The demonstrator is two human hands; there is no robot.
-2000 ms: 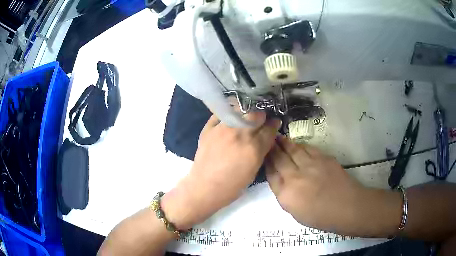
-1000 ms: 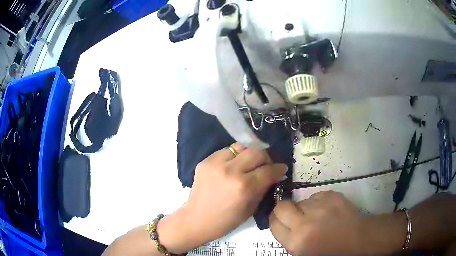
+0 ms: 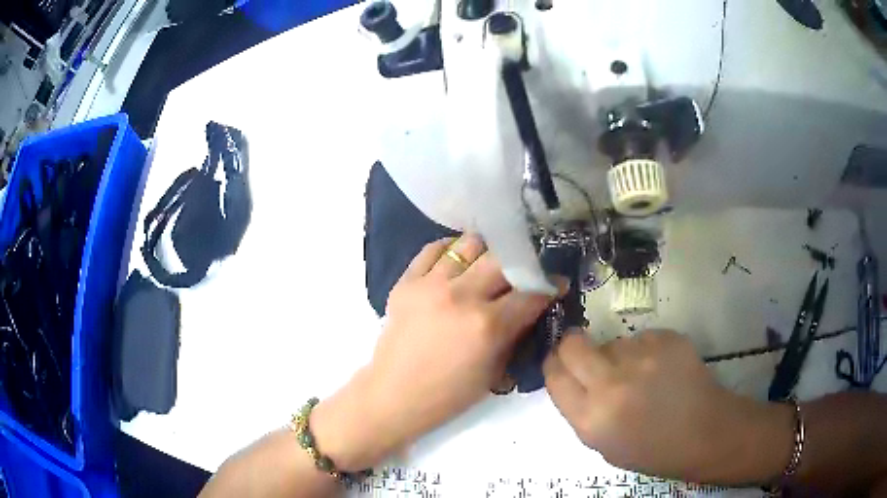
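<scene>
A black fabric panel (image 3: 404, 233) lies partly under the white sewing machine head, left of the needle area. A black zipper band (image 3: 555, 321) lies on its near part, between my hands. My left hand (image 3: 443, 336), with a ring, presses on the panel, its fingertips just left of the band. My right hand (image 3: 637, 399) pinches the band's edge at its right side. The presser foot area (image 3: 564, 243) is just beyond my fingertips; the needle tip cannot be made out.
Left are a blue bin (image 3: 115, 185) of black bands, loose black bands (image 3: 226, 195) and a black rounded piece (image 3: 148, 345). Right are black snips (image 3: 801, 336) and a slim screwdriver-like tool (image 3: 867, 311). Cream knobs (image 3: 637, 187) are above my right hand. Printed ruler marks (image 3: 584, 486) run along the near edge.
The view has shifted, so the machine sits further right. The panel and band have moved away from me towards the needle area, with both hands following. The dark strip beside my right hand shows less.
</scene>
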